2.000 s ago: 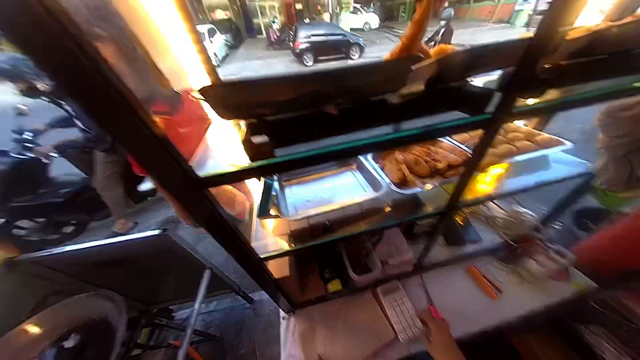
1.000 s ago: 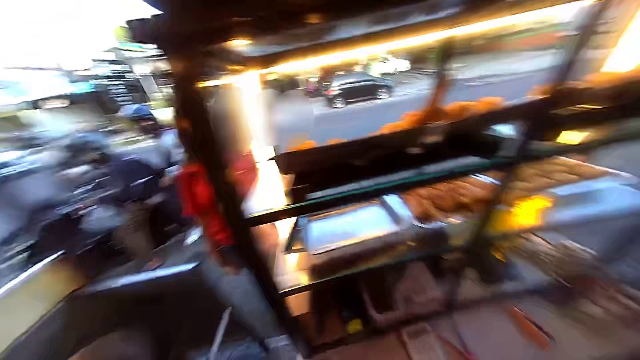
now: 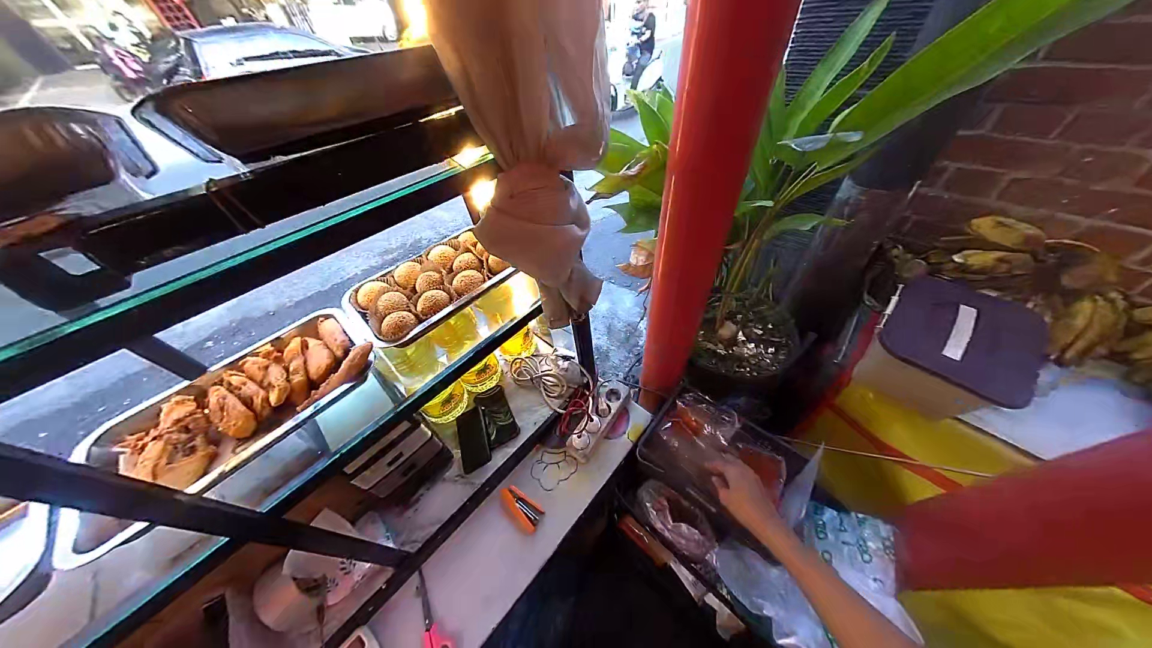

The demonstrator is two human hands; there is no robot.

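My right hand reaches in from the lower right, over a dark crate of clear plastic bags. Its fingers touch the plastic packaging; whether they grip any of it cannot be told. More plastic bags lie just below, and a printed plastic bag is beside my forearm. My left hand is out of view. Left of the crate, on the white counter, are an orange stapler, a power strip with tangled cables, and a tool with a pink handle.
Fried food fills one metal tray; sesame balls fill another tray. A red post, knotted curtain and potted plant stand ahead. At right are a lidded box, bananas and a brick wall.
The view has swung far to the right. A hand that was over the counter near the calculator two seconds ago is no longer seen there; my right hand is now at the crate.
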